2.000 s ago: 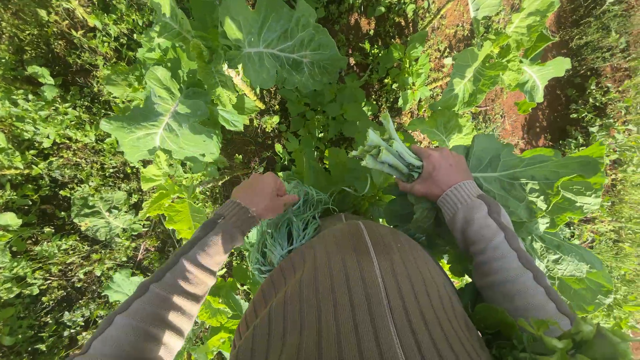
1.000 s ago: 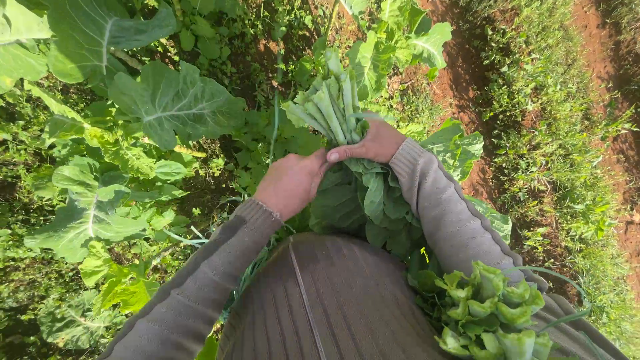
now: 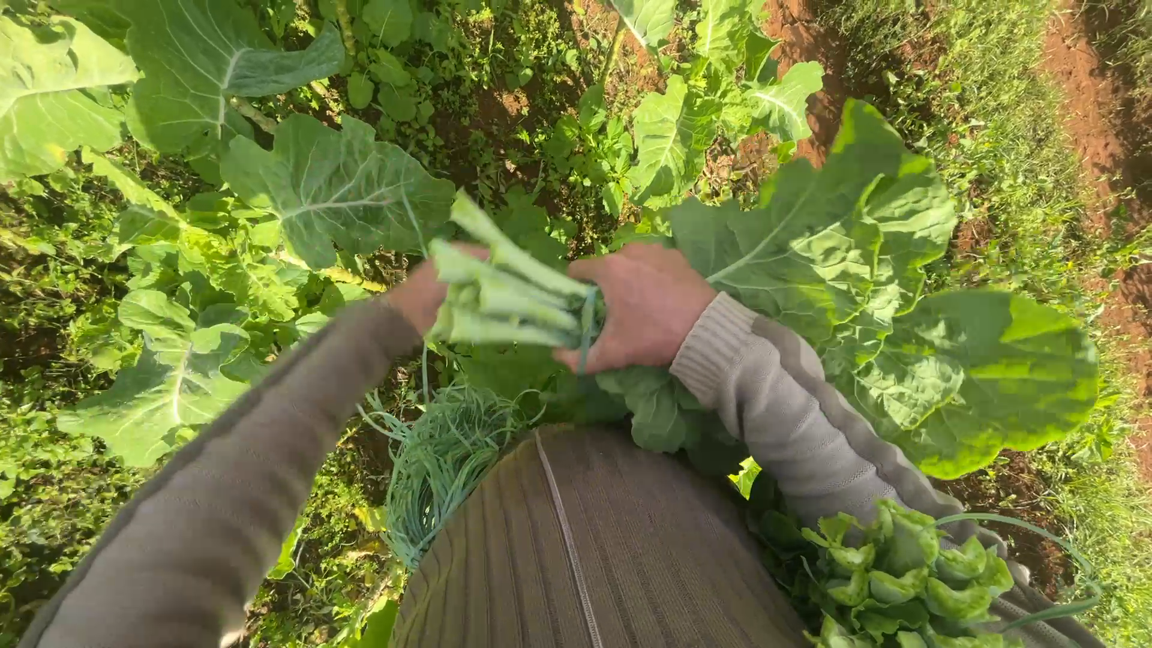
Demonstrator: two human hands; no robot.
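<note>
My right hand (image 3: 648, 306) grips a bunch of leafy greens by its stems (image 3: 513, 292), whose pale cut ends point left; the broad leaves (image 3: 828, 261) fan out to the right behind my wrist. Green twine (image 3: 588, 326) circles the stems beside my right fingers. Blurred and partly hidden behind the stem ends, my left hand (image 3: 432, 288) is at their left, with a strand of twine running close by it; its fingers cannot be made out. A tangled hank of green twine (image 3: 445, 459) hangs at my waist, below the stems.
Large leafy plants (image 3: 337, 189) grow at the left and ahead. Another bunch of greens (image 3: 900, 576) lies by my right forearm, with a loop of twine (image 3: 1071, 558) beside it. Low weeds, grass and strips of red soil (image 3: 1080, 117) run along the right.
The bunch's stem ends have swung from pointing up to pointing left, and its leaves now spread right. My hands, together one second ago, are apart. Twine now shows around the stems.
</note>
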